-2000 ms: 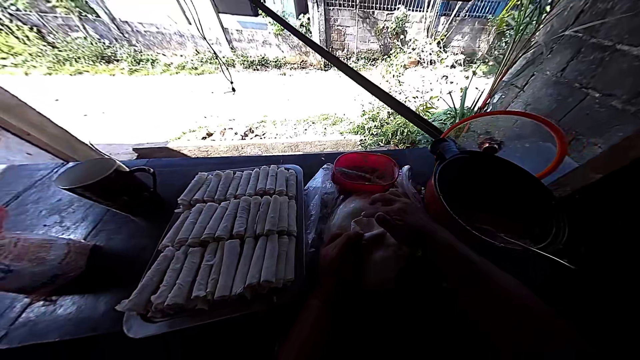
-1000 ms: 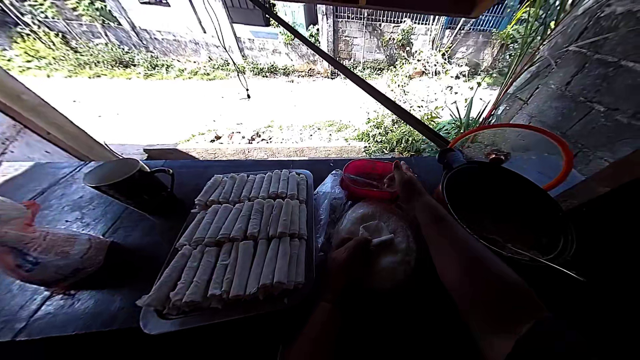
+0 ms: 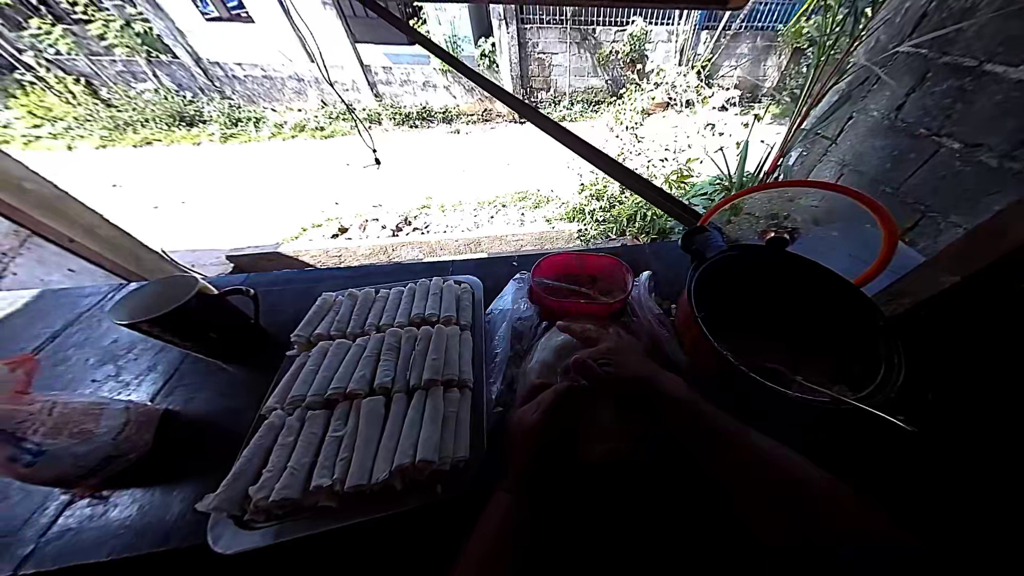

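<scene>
Both my hands are close together over a pale rounded surface (image 3: 552,356) in deep shadow. My left hand (image 3: 544,408) is at its near left side, and my right hand (image 3: 612,352) lies just beyond it with fingers bent. Whatever is between the fingers is hidden. Behind them stands a red plastic bowl (image 3: 582,286) with a utensil in it, on clear plastic bags (image 3: 510,332). To the left, three rows of rolled wrappers (image 3: 388,360) lie on a metal tray (image 3: 240,538). To the right is a dark pot (image 3: 792,320) with a metal utensil handle (image 3: 864,406) over its rim.
A dark mug (image 3: 196,316) stands at the left on the dark tabletop (image 3: 48,512). Near it is a filled plastic bag (image 3: 80,436). An orange-rimmed glass lid (image 3: 884,232) leans behind the pot. A slanting pole (image 3: 544,120) comes down near the pot.
My right hand has come back from the red bowl to beside my left hand. A pale wrapper seen at my left hand a second ago is now covered by the hands.
</scene>
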